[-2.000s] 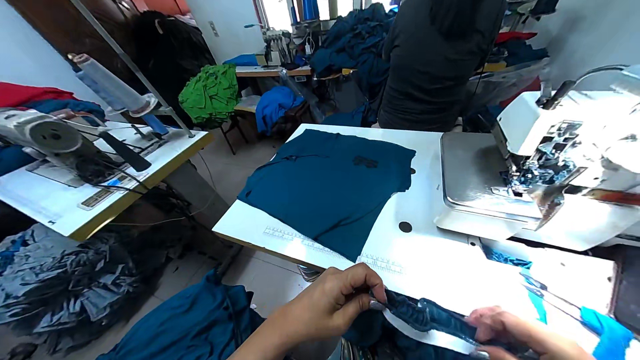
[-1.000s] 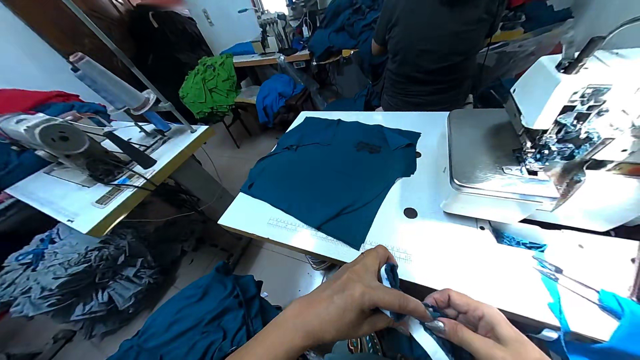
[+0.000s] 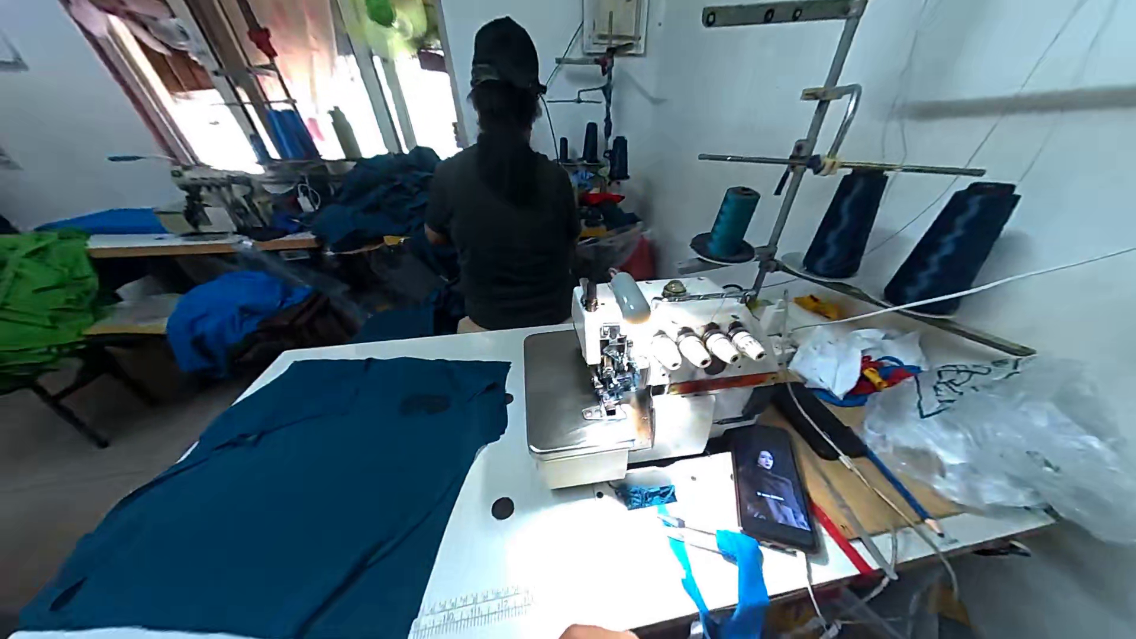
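Only a sliver of one of my hands shows at the bottom edge, over the white table; which hand it is, and whether it holds anything, cannot be told. The other hand is out of view. A dark teal fabric piece lies spread over the left part of the table. To its right stands a white overlock sewing machine with a metal plate. In front of the machine lie metal thread snips, partly covered by a bright blue fabric strip. A printed ruler scale marks the table's front.
A smartphone, a blue pencil and a clear plastic bag lie at the right. Thread cones stand on a rack behind. A person is beyond the table, back turned. Green fabric is piled at the left.
The view has swung up and to the right. Both hands were earlier in sight at the table's front edge, holding dark fabric with a white band; that fabric is now out of view.
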